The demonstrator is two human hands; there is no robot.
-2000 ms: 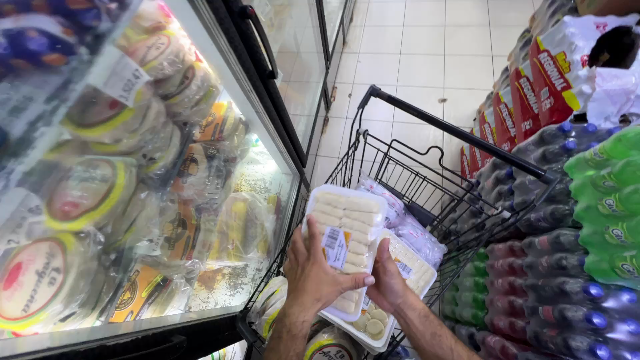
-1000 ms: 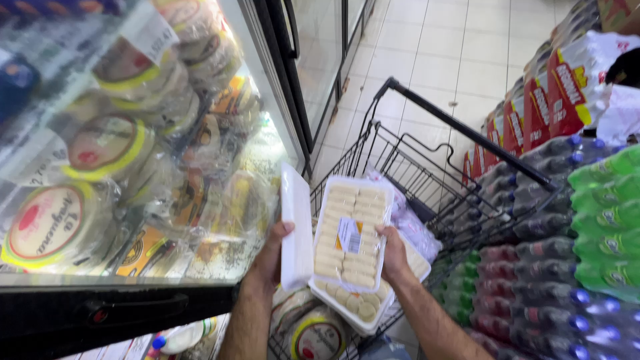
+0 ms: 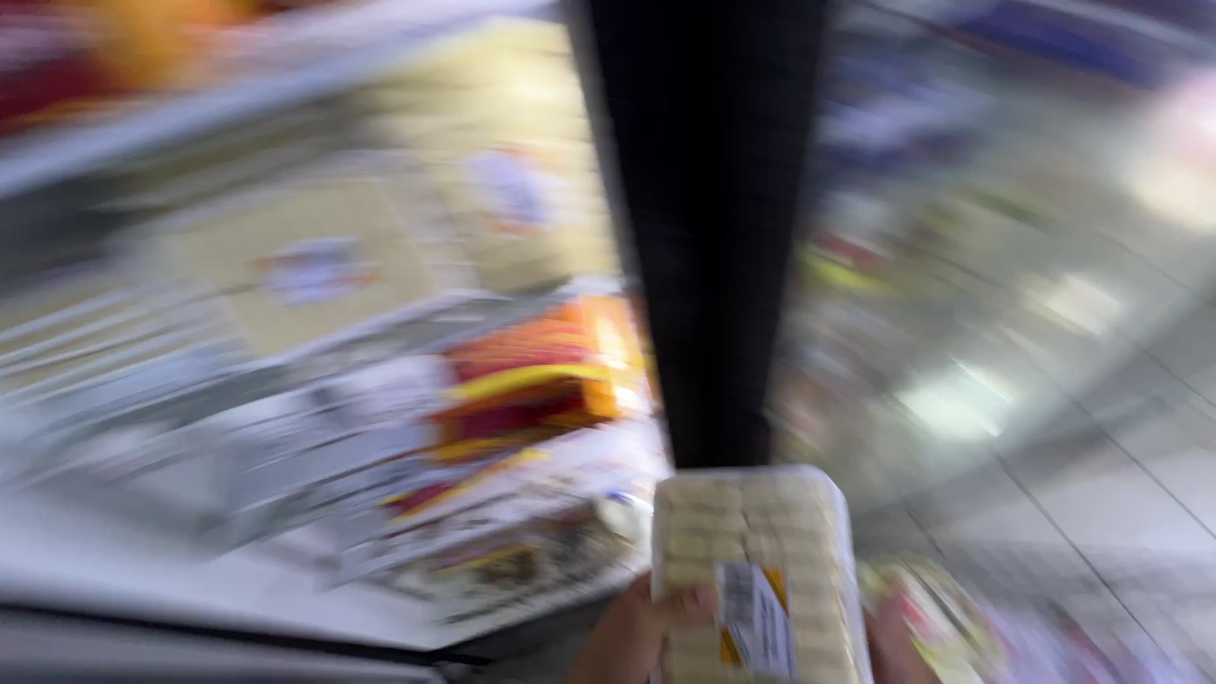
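Note:
A white tray of pale finger-shaped food under clear film, with a printed label, is at the bottom centre. My left hand grips its left side, thumb over the film. Along its right edge lies my right hand, partly hidden and cut off by the frame. Whether a second tray is beneath it I cannot tell. To the left, similar wrapped trays lie in the lit fridge, blurred.
A dark upright door frame stands between the fridge shelf and a glass door with reflections. Orange and red packets lie on the shelf. Round yellow-edged packs are at the lower right.
The view has swung strongly toward the fridge and is blurred. The two trays, one in each hand a second ago, no longer show apart; one tray now shows between both hands.

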